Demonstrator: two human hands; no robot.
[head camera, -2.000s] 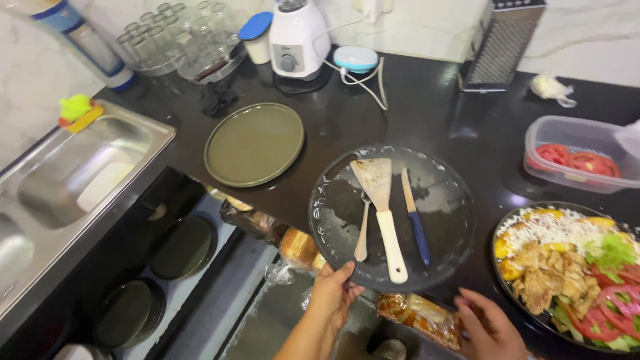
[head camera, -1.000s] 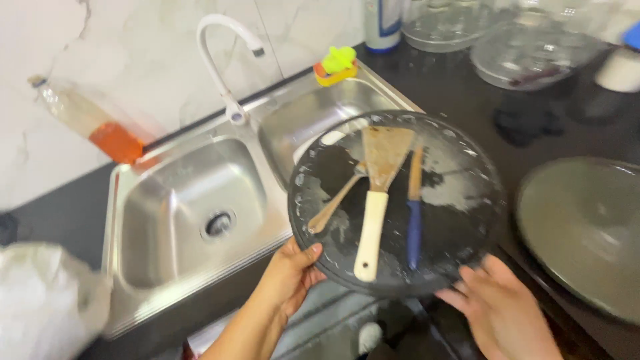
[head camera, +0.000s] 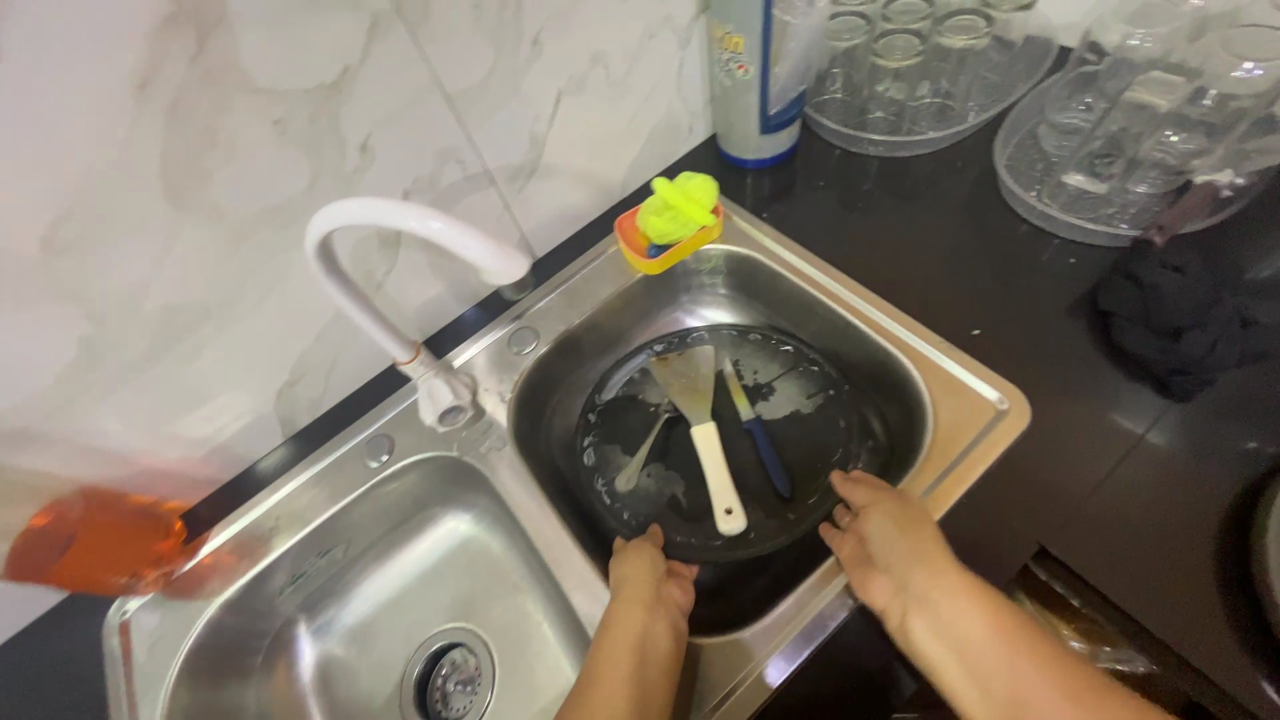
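A round black plate with a wet, patterned rim lies in the right basin of the steel sink. On it rest a metal spatula with a white handle, a knife with a blue handle and a small utensil, likely a spoon. My left hand is at the plate's near edge, its fingertips partly over the rim. My right hand is at the plate's right side, fingers spread; whether it touches the rim cannot be told.
A white faucet rises behind the sink. A yellow-orange holder with a neon scrubber sits on its back corner. The left basin has a drain. Trays of glasses, a blue-and-white container, a dark cloth and an orange-filled bottle stand around.
The plate with its utensils has moved left from over the counter and down into the right basin. My right hand has moved from the rim to beside it. The view has swung left.
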